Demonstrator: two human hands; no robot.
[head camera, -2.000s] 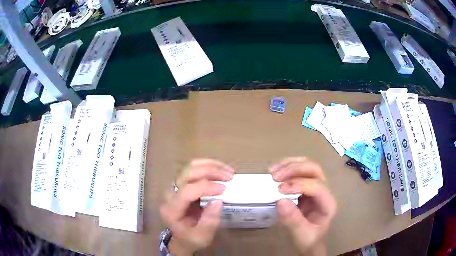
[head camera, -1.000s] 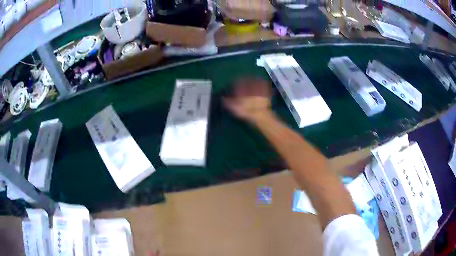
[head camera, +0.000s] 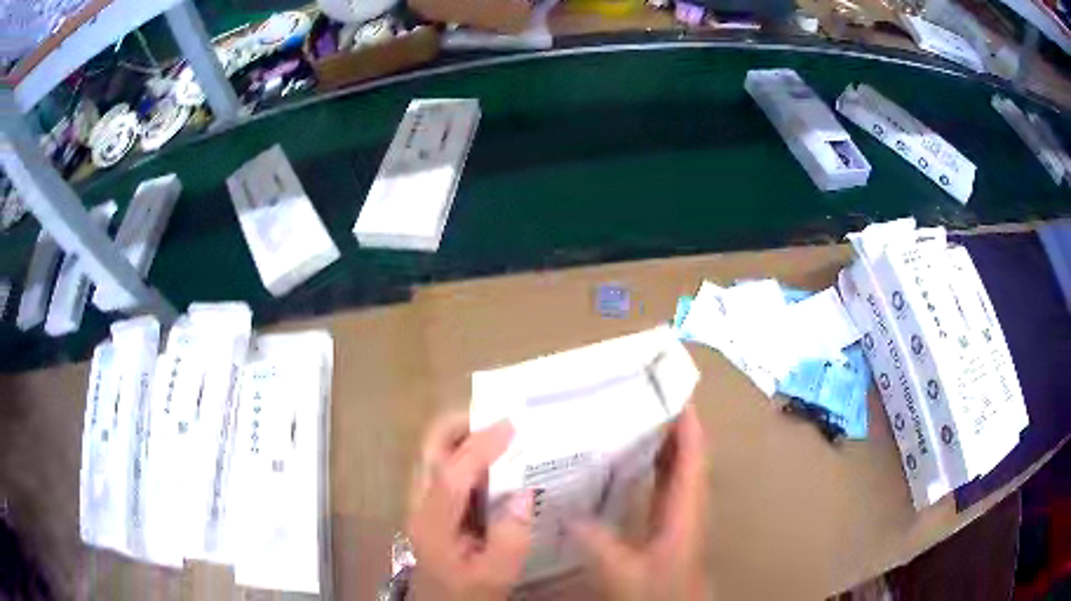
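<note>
Both hands hold one white retail carton over the front middle of the table, its near part blurred. My left hand grips its left side. My right hand grips its right side, with fingers partly hidden behind it. The carton's far end points up and right; small dark print shows on its face. I cannot tell whether its end is open. A small blue-purple square lies on the table beyond the carton.
White cartons stand in rows at left and right. Blue packets, white leaflets and a black cable lie at right. The green belt carries several boxes behind the table.
My right hand has come back from over the belt to the table. A carton that lay beside it on the belt is gone from there; both hands now hold a carton.
</note>
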